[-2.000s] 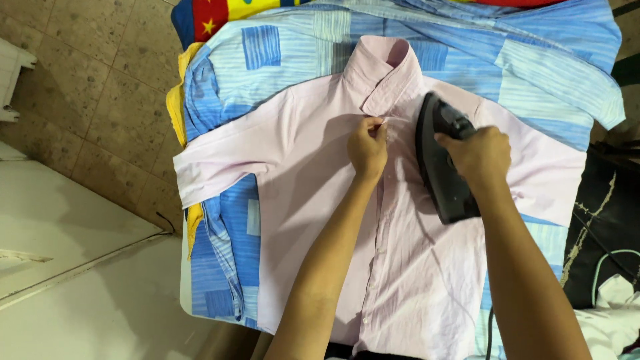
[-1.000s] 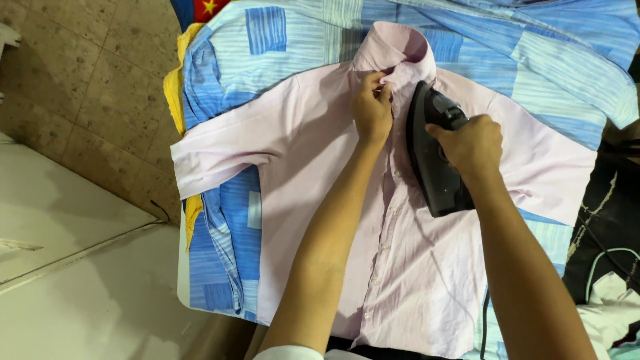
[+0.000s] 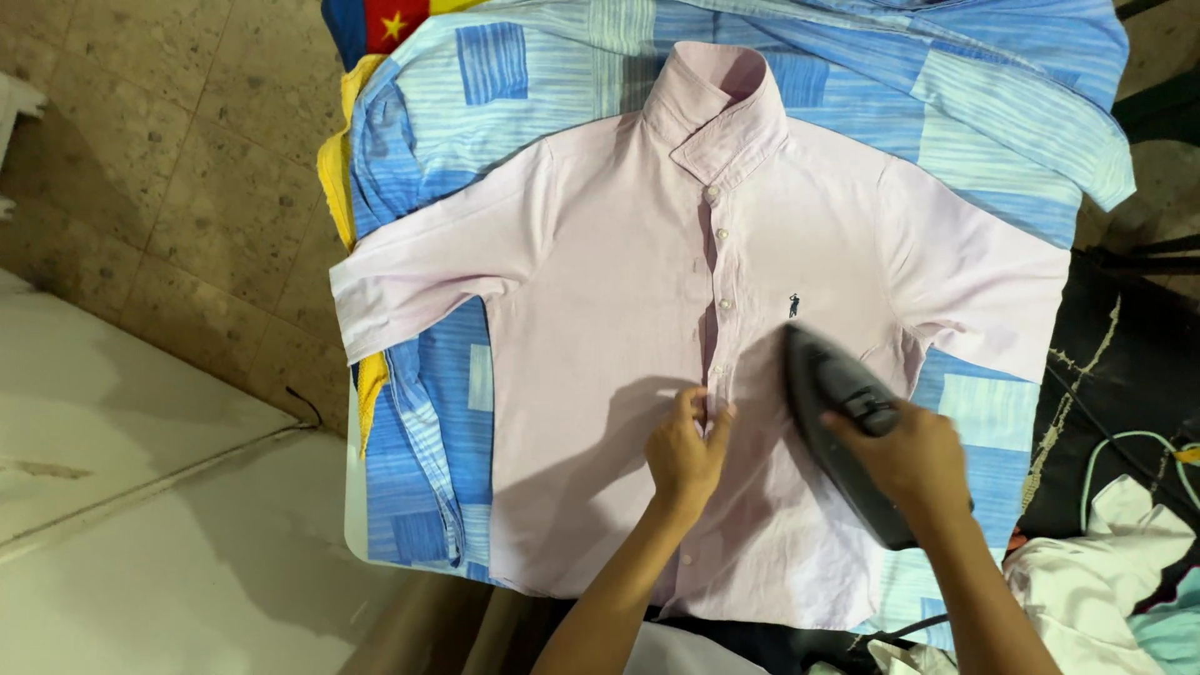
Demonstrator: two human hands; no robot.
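Observation:
A pale pink short-sleeved shirt (image 3: 600, 281) lies front up and spread out, its collar (image 3: 722, 122) standing at the top and a small dark emblem (image 3: 794, 305) on the chest. My left hand (image 3: 689, 450) pinches the edge of the button placket (image 3: 720, 328) at mid-front. In my right hand (image 3: 905, 459) is a dark clothes iron (image 3: 844, 431), held by its handle over the shirt's lower front, its tip just below the emblem. The iron is slightly blurred, and whether its plate touches the cloth cannot be told.
Blue patchwork-patterned cloth (image 3: 525, 150) lies under the shirt on a table with a white edge (image 3: 356, 525). Yellow cloth (image 3: 336, 187) hangs at the left. A dark cord (image 3: 923, 626) runs below the iron. White crumpled clothes (image 3: 1078, 572) lie at the lower right, beside a black surface (image 3: 1087, 394).
Both hands have moved down the shirt from near the collar, the iron with my right hand. My left hand has let go near the collar and holds the placket lower down.

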